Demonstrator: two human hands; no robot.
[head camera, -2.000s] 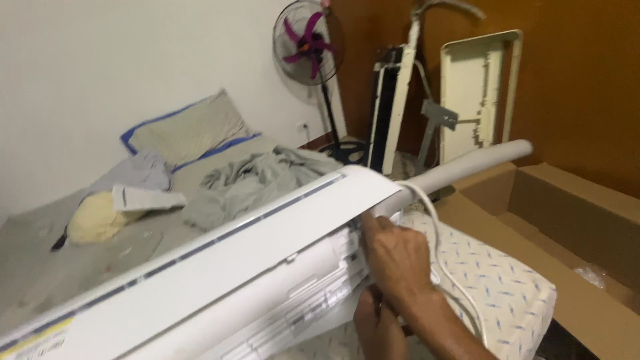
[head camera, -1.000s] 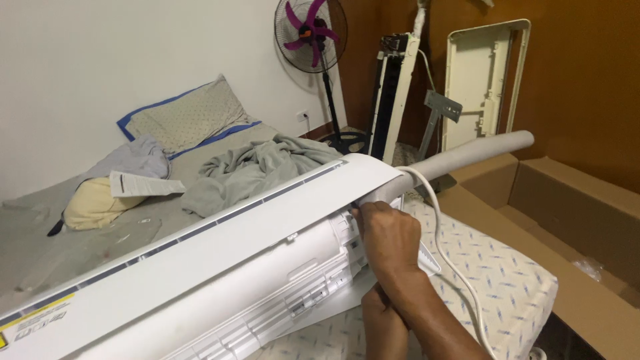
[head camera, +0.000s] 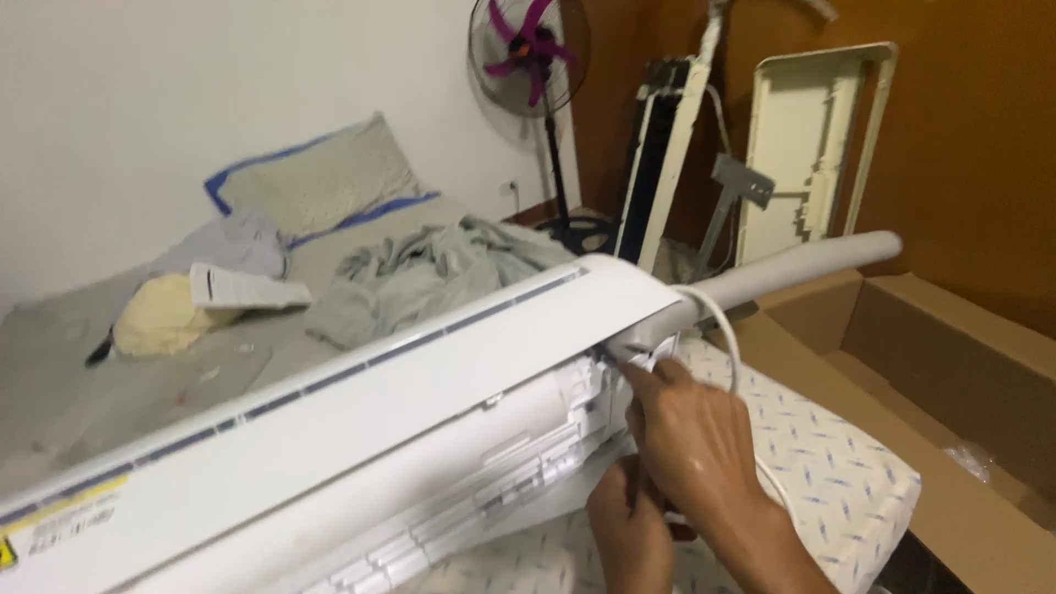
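A white split air conditioner indoor unit lies across the view, its back side toward me. From its right end sticks out a grey foam-insulated pipe, and a white cable loops down beside it. My right hand reaches the pipe's base at the unit's end; its extended finger touches there, and its grip is partly hidden. Lower down, my left hand is bent near the unit's lower edge, under my right wrist, its fingers mostly hidden.
A patterned mattress lies under the unit's right end. Right of it is an open cardboard box. Behind stand a pedestal fan, a metal bracket and a cream plastic frame. A bed with a grey blanket is beyond.
My right hand has moved down from the pipe's base, which is more exposed now. My left hand stays low beside the unit.
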